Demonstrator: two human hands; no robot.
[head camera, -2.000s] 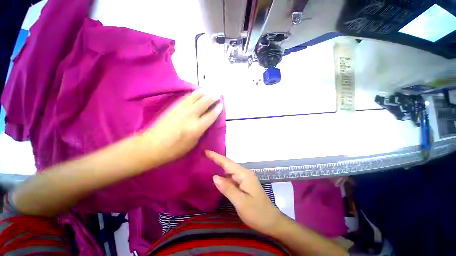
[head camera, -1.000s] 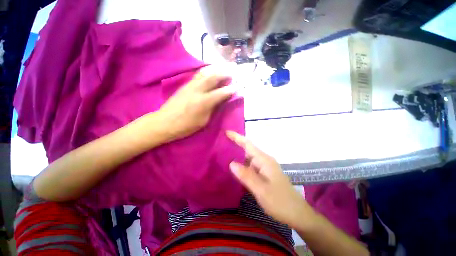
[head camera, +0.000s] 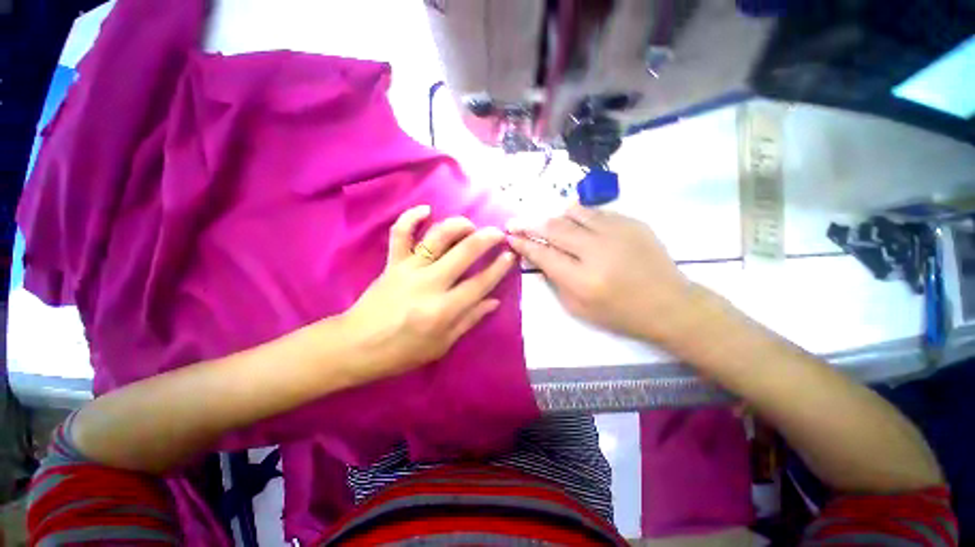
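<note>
A magenta cloth piece (head camera: 267, 214) lies in soft folds on the white table left of the needle area and hangs over the front edge. My left hand (head camera: 428, 294) rests on it, fingers spread, with a ring on one finger and fingertips at its right edge. My right hand (head camera: 609, 267) has its fingertips at the same edge, meeting the left fingertips just in front of the needle. It appears to pinch the cloth edge. The sewing machine's presser foot area (head camera: 519, 139) is behind the fingertips, washed out by bright light.
A blue knob (head camera: 598, 187) is just behind my right hand. A beige printed strip (head camera: 762, 182) lies to the right. A black-and-white label bundle (head camera: 887, 244) and a thin blue item (head camera: 934, 305) are at the right. A ruler tape (head camera: 631, 391) runs along the front edge.
My right hand has moved up and forward from the lower cloth to the cloth edge near the needle. My left hand has shifted slightly back toward me, with its fingers more spread.
</note>
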